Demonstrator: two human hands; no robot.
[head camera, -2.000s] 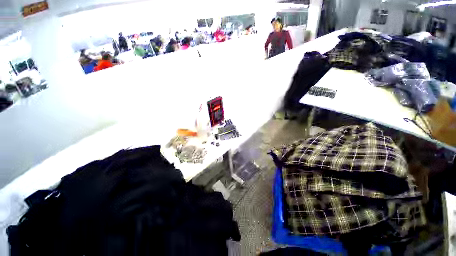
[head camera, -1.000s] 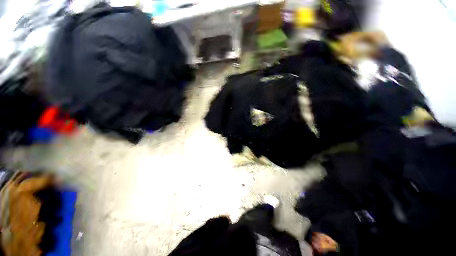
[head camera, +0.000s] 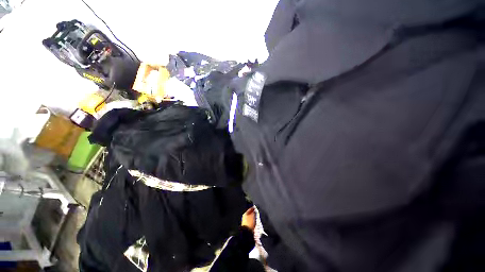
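Note:
A large heap of black garments (head camera: 361, 133) fills the right half of the view, very close to the camera, with a pale printed label (head camera: 253, 97) and a white strip at its left edge. My left hand (head camera: 249, 219), small and partly hidden, is at the heap's lower left edge and holds it there; its fingertips are hard to see. Its dark sleeve comes up from the bottom edge. My right hand is not in view. Another black garment pile (head camera: 165, 143), with a cream patterned strip across it, lies to the left of the heap.
A black machine or tool with a cable (head camera: 101, 56) stands on a white surface at the upper left. Near it are small orange-yellow boxes (head camera: 150, 81), a brown carton (head camera: 56, 133) and a green box (head camera: 82, 152). A white frame or crate (head camera: 40, 212) stands at the lower left.
The view has swung from the floor and scattered garments to the white surface and black piles. The large black heap now fills the right side, with my left hand at its edge.

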